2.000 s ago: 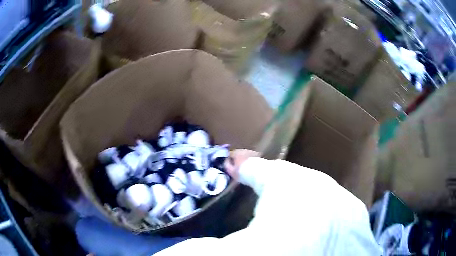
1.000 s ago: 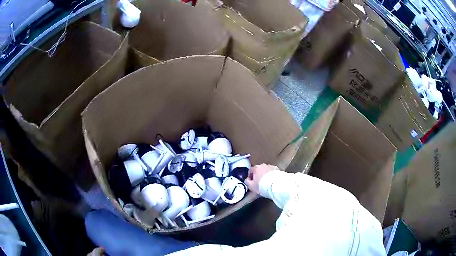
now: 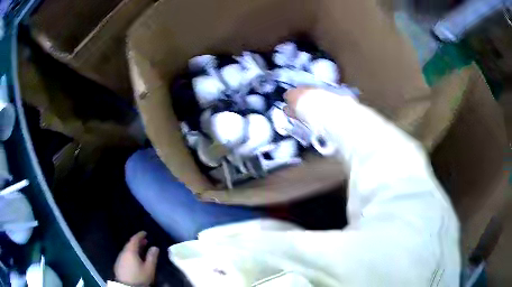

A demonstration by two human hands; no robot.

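A large open carton (image 3: 140, 89) holds several jumbled PTZ cameras (image 3: 228, 128) with white bodies, black parts and white bracket arms. My right hand (image 3: 295, 101) reaches into the carton among the cameras, its fingers bent down. The image is blurred and the fingertips are hidden, so I cannot tell if it grips a camera. My left hand (image 3: 136, 262) is at the bottom left, outside the carton near my lap, with its thumb and fingers apart and nothing in it.
The pale-edged green bench (image 3: 42, 185) curves down the left side with white camera parts (image 3: 17, 216) on it. Another open carton (image 3: 64, 47) stands at the upper left and one (image 3: 477, 129) at the right. My blue-clad knee (image 3: 163, 190) is against the near carton wall.
The view has swung so the carton sits higher and further right. My right hand has moved from the carton's right side inward over the cameras. My left hand has come further into view.
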